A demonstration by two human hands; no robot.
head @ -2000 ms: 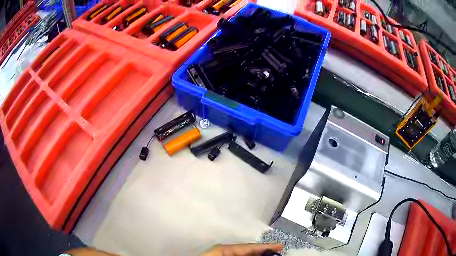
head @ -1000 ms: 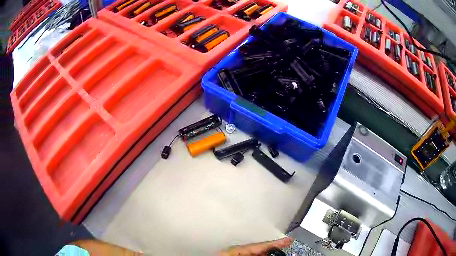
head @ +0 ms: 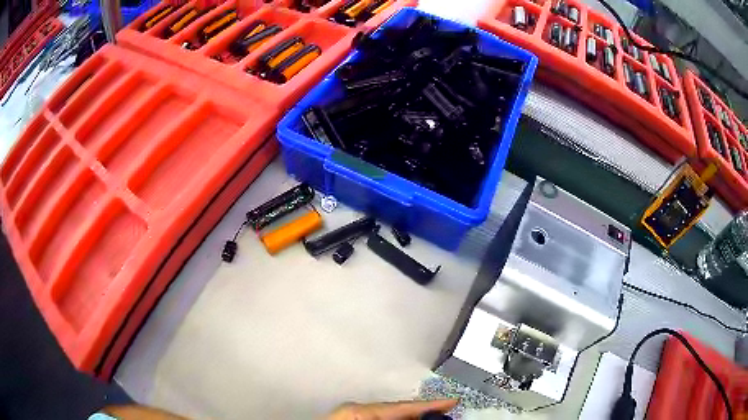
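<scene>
A strip of my left hand (head: 395,409) shows at the bottom edge, fingers pointing right; more skin and a pale cuff lie lower left. A dark thing (head: 436,416) sits under the fingertips, cut off; its hold is unclear. My right hand cannot be made out. On the white work sheet (head: 271,328) lie a black shell with inner parts (head: 280,207), a wired black end part (head: 230,251), an orange part (head: 293,232), more black shells (head: 402,257), a small black block (head: 343,253) and a clear disc (head: 328,203).
A blue bin (head: 369,187) full of black shells stands behind. Red trays (head: 98,176) rise at left; another red tray (head: 631,107) is back right. A silver screw feeder (head: 566,246) stands right, screws (head: 467,395) before it. A corded tool (head: 625,402) and orange-framed device (head: 676,207) are further right.
The view shifted right and down, then came back, so the bench things moved in the picture and returned. The hand stays at the bottom edge. The parts on the sheet keep their places.
</scene>
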